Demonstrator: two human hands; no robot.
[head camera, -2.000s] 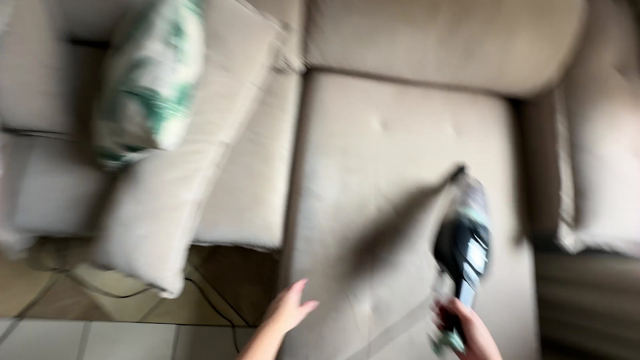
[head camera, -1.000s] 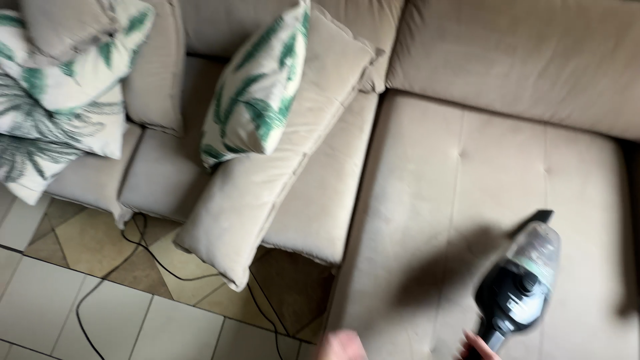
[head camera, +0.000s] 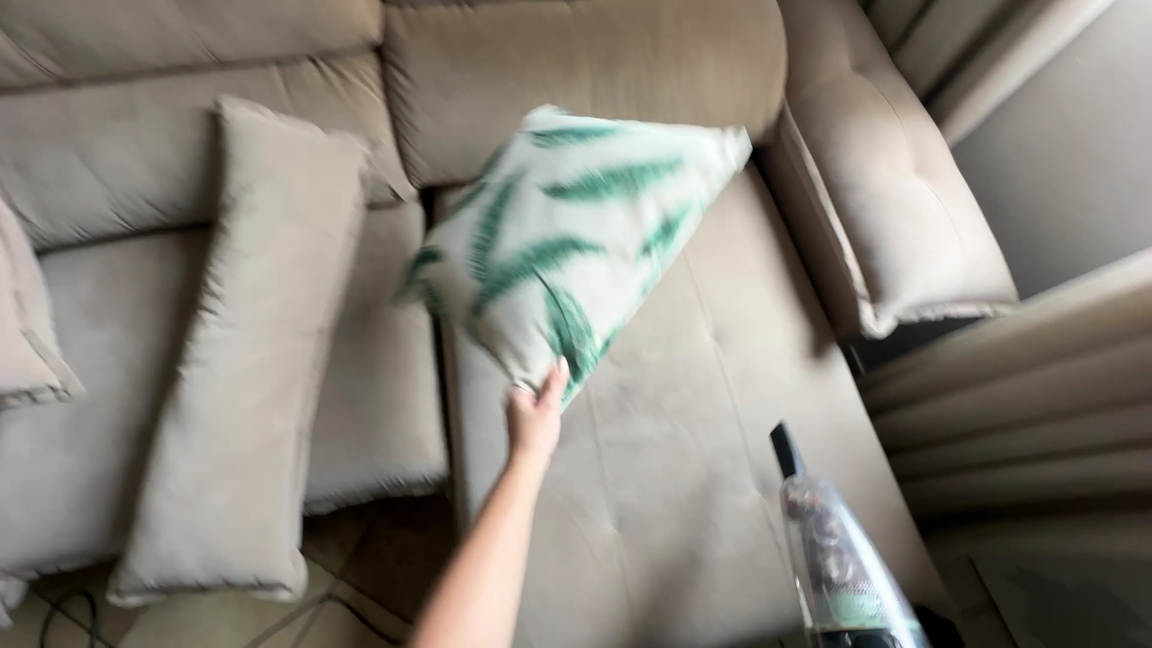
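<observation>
My left hand (head camera: 537, 418) grips the lower corner of a white throw pillow with green leaf print (head camera: 576, 234), held up over the chaise seat (head camera: 657, 450) of a beige sofa. The pillow is blurred. At the lower right a handheld vacuum cleaner (head camera: 841, 558) with a clear dust bin and a black crevice nozzle points up and away over the chaise. Its handle is cut off by the bottom edge of the view, and my right hand is not visible.
A long beige cushion (head camera: 261, 342) lies slanted on the sofa seat at the left, with part of another cushion (head camera: 27, 315) beyond it. The padded armrest (head camera: 900, 171) stands at the right, near a curtain (head camera: 1017, 405). A black cord (head camera: 351, 612) runs over the tiled floor.
The leaf-print pillow, which leaned on the long beige cushion, is now in my left hand over the chaise. My right hand has gone out of view.
</observation>
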